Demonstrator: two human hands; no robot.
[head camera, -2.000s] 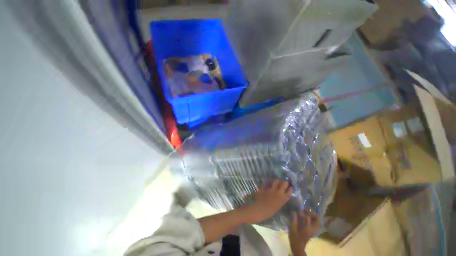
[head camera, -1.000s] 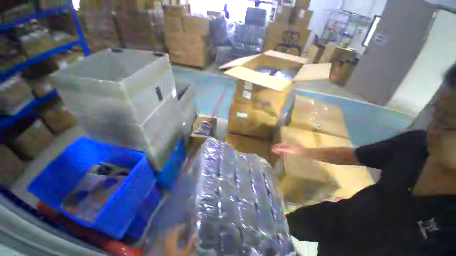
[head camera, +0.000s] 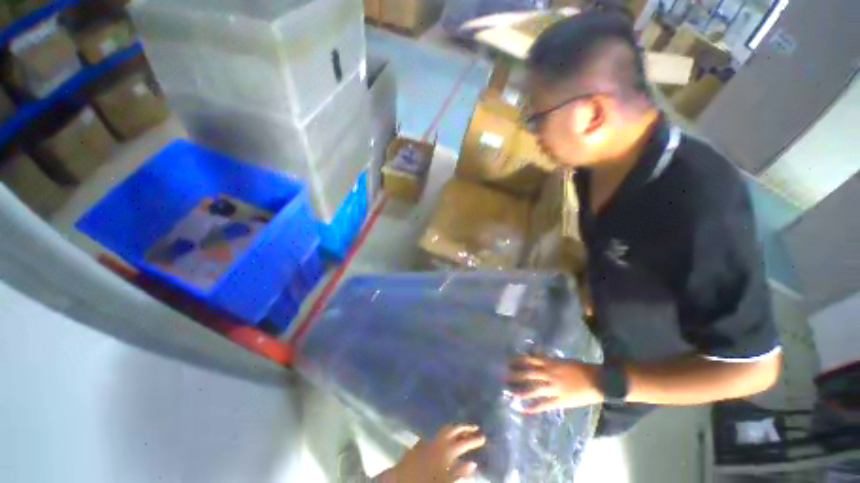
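A dark wrapped bundle (head camera: 415, 344) in shiny clear plastic lies in the centre, with a small white label (head camera: 510, 299) on its upper face. My left hand (head camera: 445, 457) comes in at the bottom edge, bare, with its fingers bent over the near side of the bundle. Its wrist is partly cut off by the frame. My right hand is not in view. Another person's hand (head camera: 552, 382) lies spread on the bundle's right part.
A person (head camera: 679, 255) in a dark shirt leans in at the right. A blue bin (head camera: 198, 226) holds small items at the left, beside stacked grey totes (head camera: 255, 85). Brown cartons (head camera: 476, 226) stand behind the bundle. A red bar (head camera: 236, 330) runs below the bin.
The bundle now lies with a flatter, smoother face up and its label showing. The other person has moved in from the right and put a hand on it. My right hand, seen earliest, is out of view.
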